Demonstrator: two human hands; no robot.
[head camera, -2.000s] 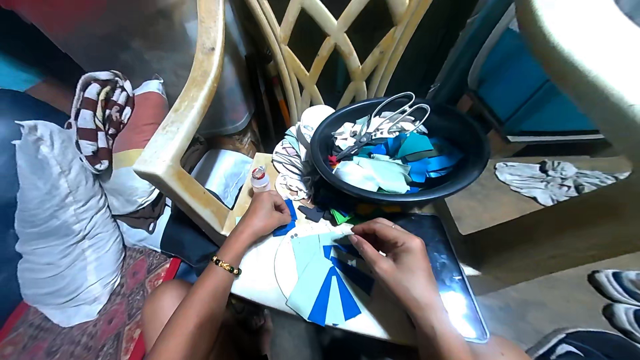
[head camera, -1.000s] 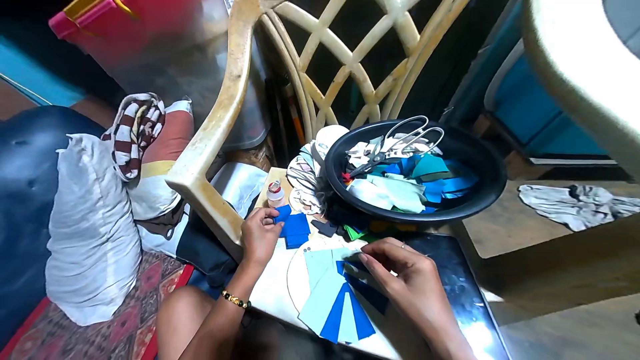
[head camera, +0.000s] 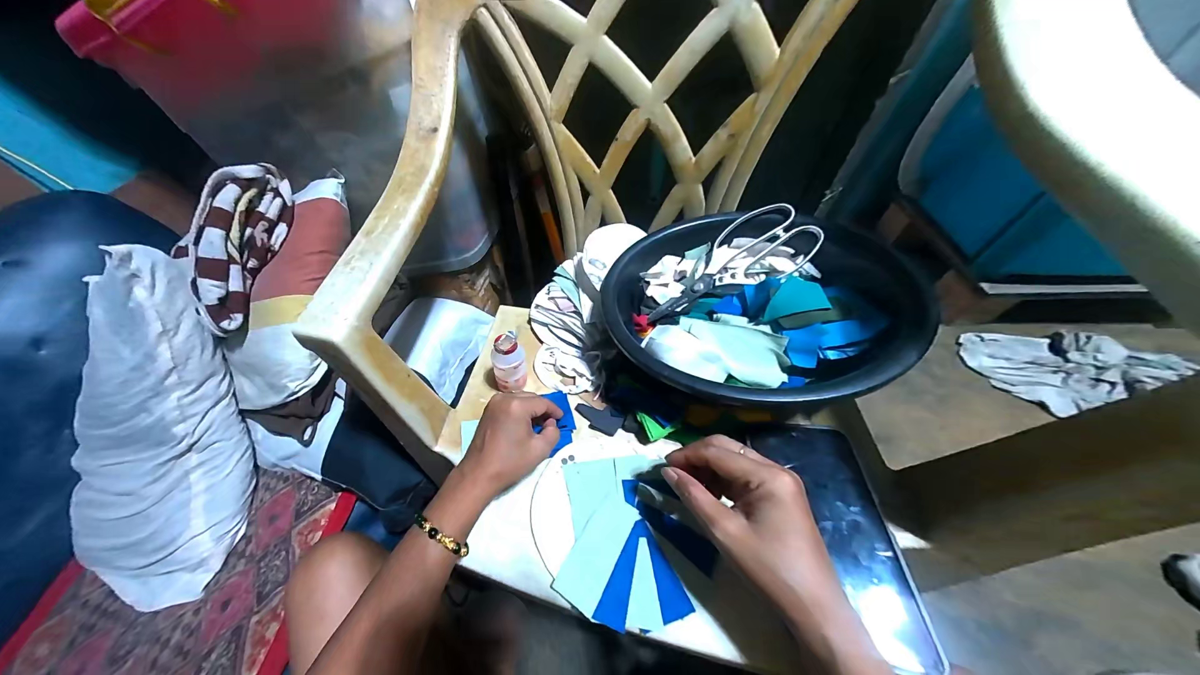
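On a white sheet (head camera: 506, 534) with a drawn curve, light green and blue fabric strips (head camera: 609, 562) lie fanned out. My right hand (head camera: 741, 497) is over the fan's upper right, thumb and index finger pinched near a pale green strip; its fingertips partly hide what they touch. My left hand (head camera: 516, 436) rests beside small blue fabric pieces (head camera: 562, 422), fingers curled at their edge; whether it grips one is unclear. A small bottle (head camera: 508, 362) stands just behind it. A black basin (head camera: 900, 361) holds fabric scraps and metal scissors (head camera: 750, 253).
The work lies on the seat of a cream plastic chair (head camera: 375, 253). A dark glossy panel (head camera: 844, 525) is at the right of the sheet. Striped cloth (head camera: 561, 314) and dark and green scraps (head camera: 653, 427) lie by the basin. A white pillow (head camera: 155, 441) stands at left.
My left hand has come back over the blue pieces, which showed more fully one second ago. My right hand stays at the fan's upper right. The view has shifted since two seconds ago.
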